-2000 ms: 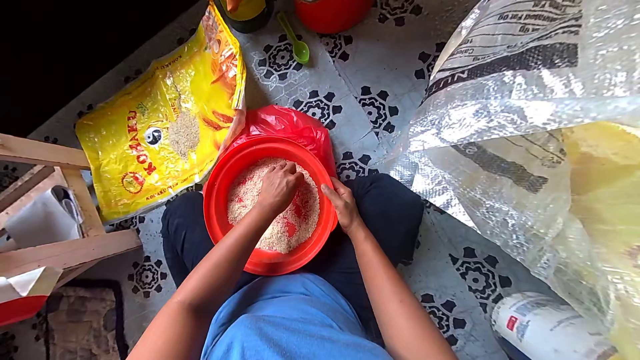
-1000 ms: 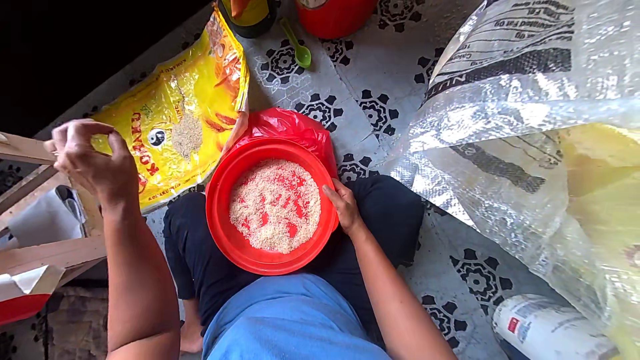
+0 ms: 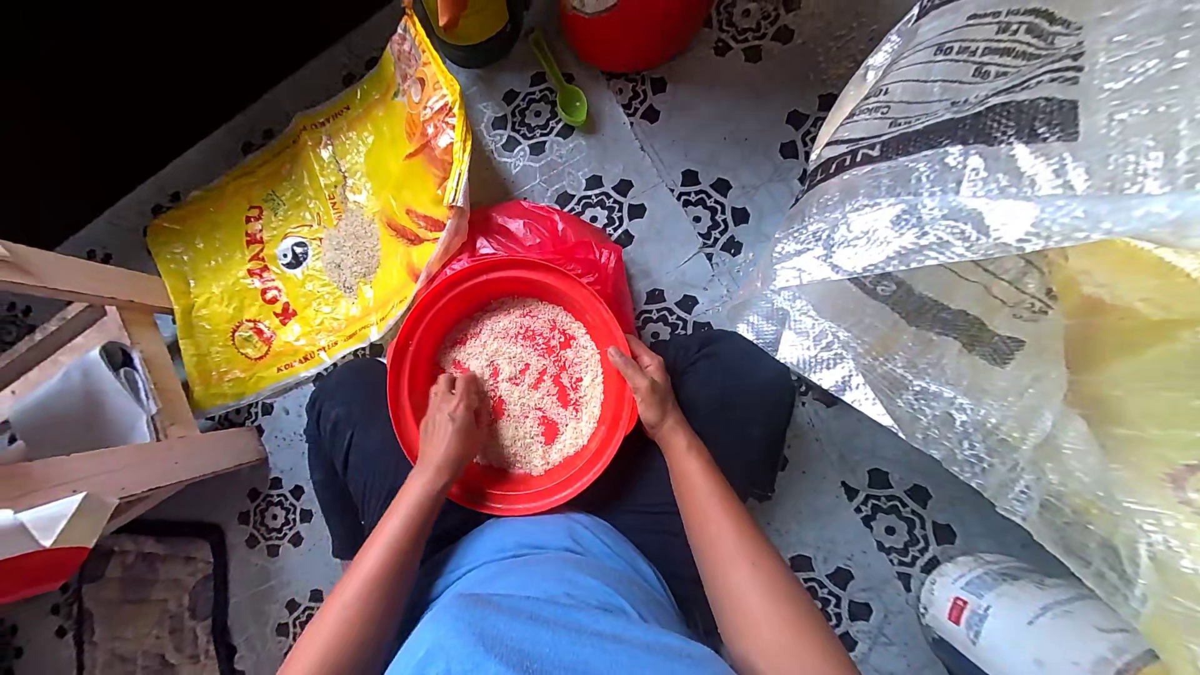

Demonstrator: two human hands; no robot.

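Note:
A round red plastic basin [image 3: 412, 319] rests on my lap with a layer of rice grains [image 3: 539, 375] spread over its bottom. My left hand [image 3: 457, 412] is inside it at the left, fingers bunched down on the grains; whether it pinches any is hidden. On the right, my right hand [image 3: 649, 384] grips the rim with the thumb on top. Behind the basin lies a red plastic bag [image 3: 548, 234]. To the left, a yellow printed rice sack [image 3: 211, 253] lies flat with a small pile of grains [image 3: 352, 251] on it.
A green plastic spoon [image 3: 570, 101] lies on the patterned floor near a red container [image 3: 633, 33] and a dark round container [image 3: 473, 37]. Large translucent sacks [image 3: 937, 234] fill the right side, above a white cylindrical container [image 3: 1022, 614]. A wooden frame [image 3: 122, 469] stands at the left.
My left hand was in the basin, then raised over the left side near the yellow sack, and is now back in the basin at its left. My right hand has stayed on the rim.

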